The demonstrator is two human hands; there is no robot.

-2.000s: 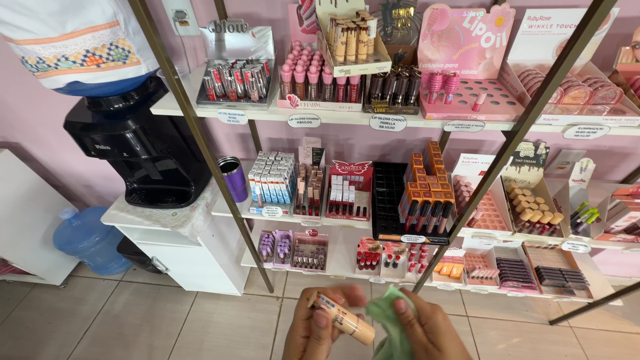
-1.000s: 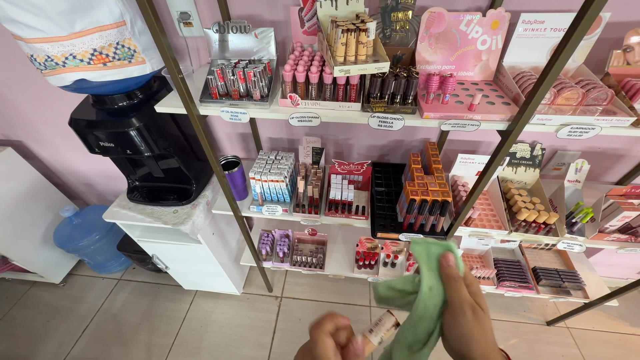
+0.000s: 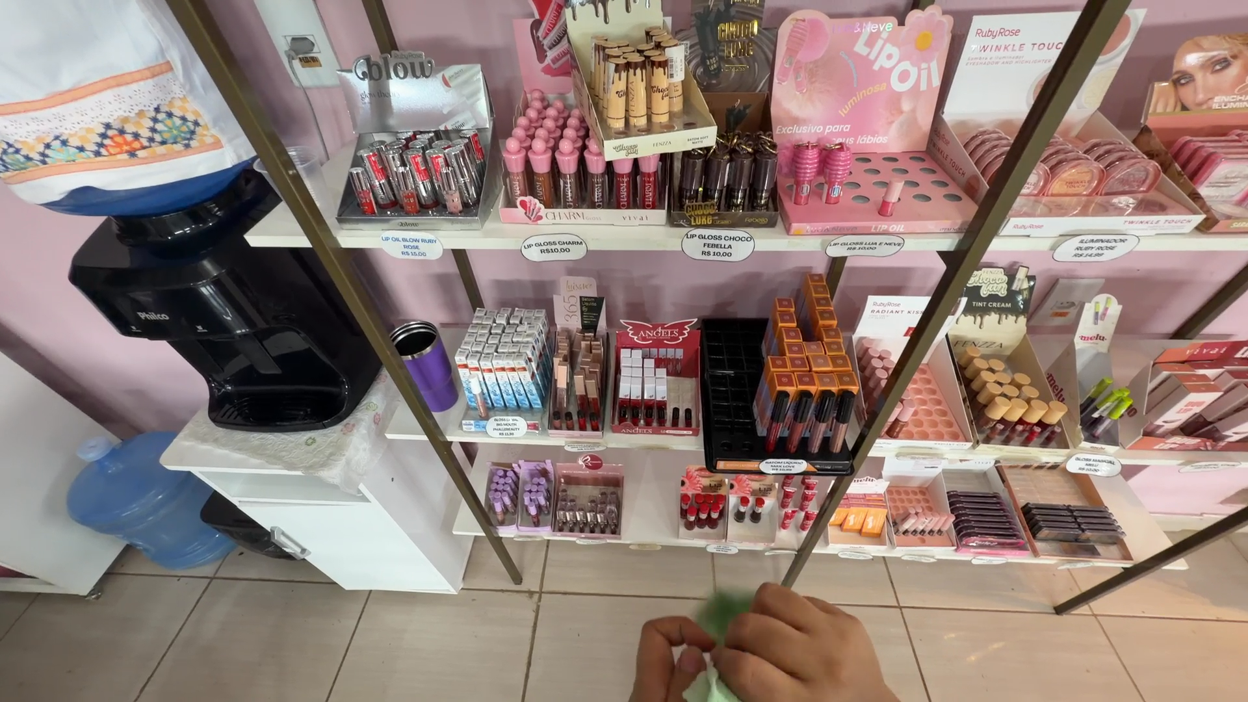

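My left hand (image 3: 671, 655) and my right hand (image 3: 795, 648) meet at the bottom of the head view, low in front of the shelves. Both grip a green cloth (image 3: 714, 682); one part shows below the fingers and a blurred part sticks up between the hands. The small light-coloured tube seen earlier is not visible; whether it is inside the cloth or behind the fingers I cannot tell. Beyond the hands, a black tray (image 3: 733, 390) on the middle shelf holds orange boxes and dark-capped lip gloss tubes (image 3: 807, 421), with several of its compartments bare.
A metal-framed rack with white shelves (image 3: 624, 237) carries cosmetic displays, including a pink lip oil stand (image 3: 858, 88). Its slanted posts stand in front. At left are a black water dispenser (image 3: 214, 312), a purple tumbler (image 3: 425, 366), a white cabinet (image 3: 390, 531) and a blue water jug (image 3: 146, 507).
My hands have come together around the cloth, which hung from my right hand a second ago. The tube, held in my left hand in both earlier frames, is now out of sight.
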